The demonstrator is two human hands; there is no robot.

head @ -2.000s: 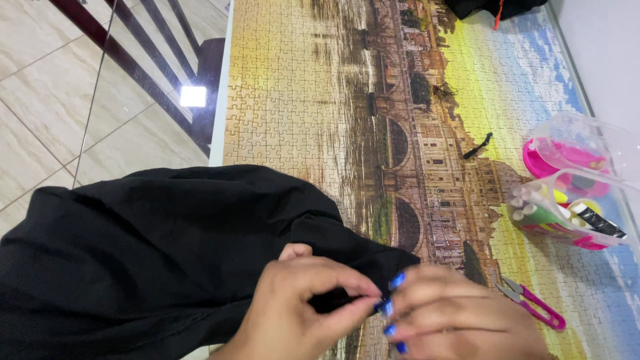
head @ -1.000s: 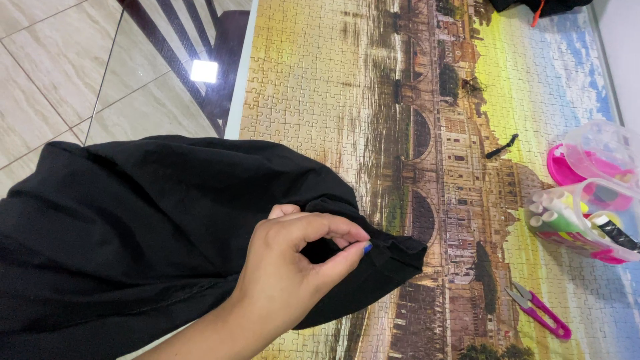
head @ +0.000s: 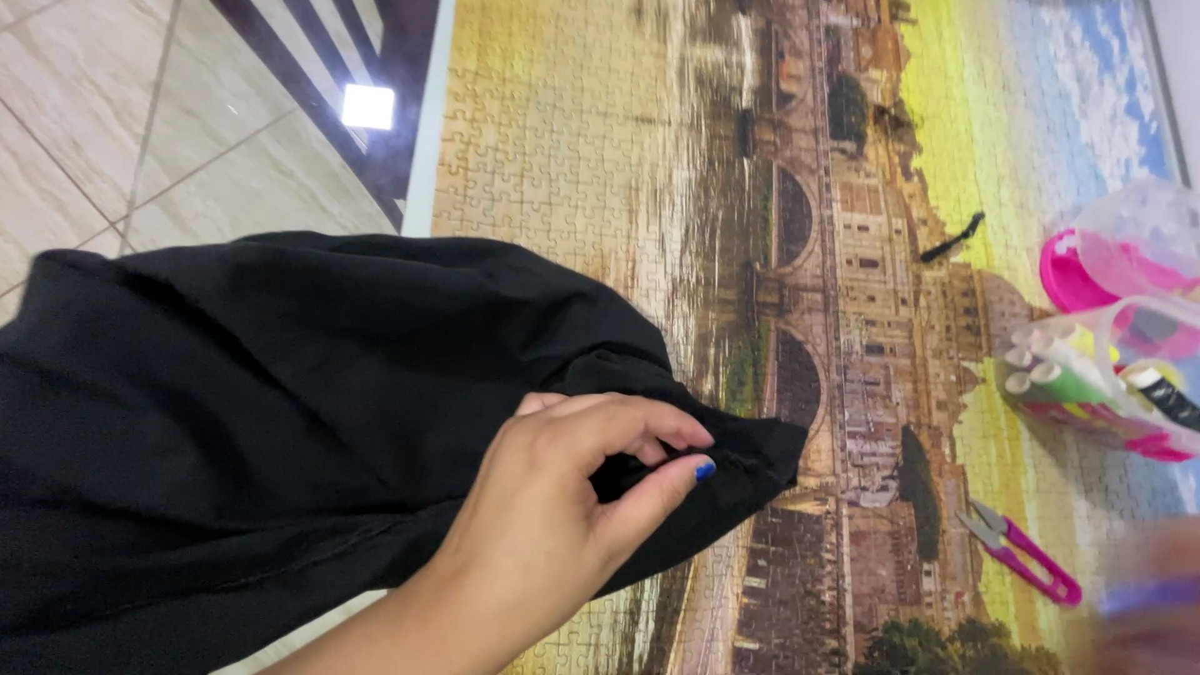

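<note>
Black fabric (head: 309, 375), a garment or cloth, spreads from the left edge to the middle of the view. My left hand (head: 572, 487) pinches its folded edge between thumb and fingers, near the fabric's pointed right end. A blue-painted thumbnail shows. At the lower right edge, my right hand (head: 1148, 600) is a blur, partly cut off and away from the fabric; whatever it may hold is hidden by the blur. Thread snips (head: 1027, 558) with a pink handle lie on the jigsaw puzzle between the two hands, nearer to the right one.
A jigsaw puzzle (head: 562, 150) of a bridge and domed building covers the table. At the right stands a clear container (head: 1069, 412) with thread spools, its pink-rimmed lid (head: 1064, 272) behind it. A small black strip (head: 952, 237) lies on the puzzle. Tiled floor (head: 75, 112) and dark slats show at the upper left.
Two seconds ago my right hand was beside the left at the fabric's edge; one second ago it was out of view. Now it shows at the lower right. My left hand has kept its pinch.
</note>
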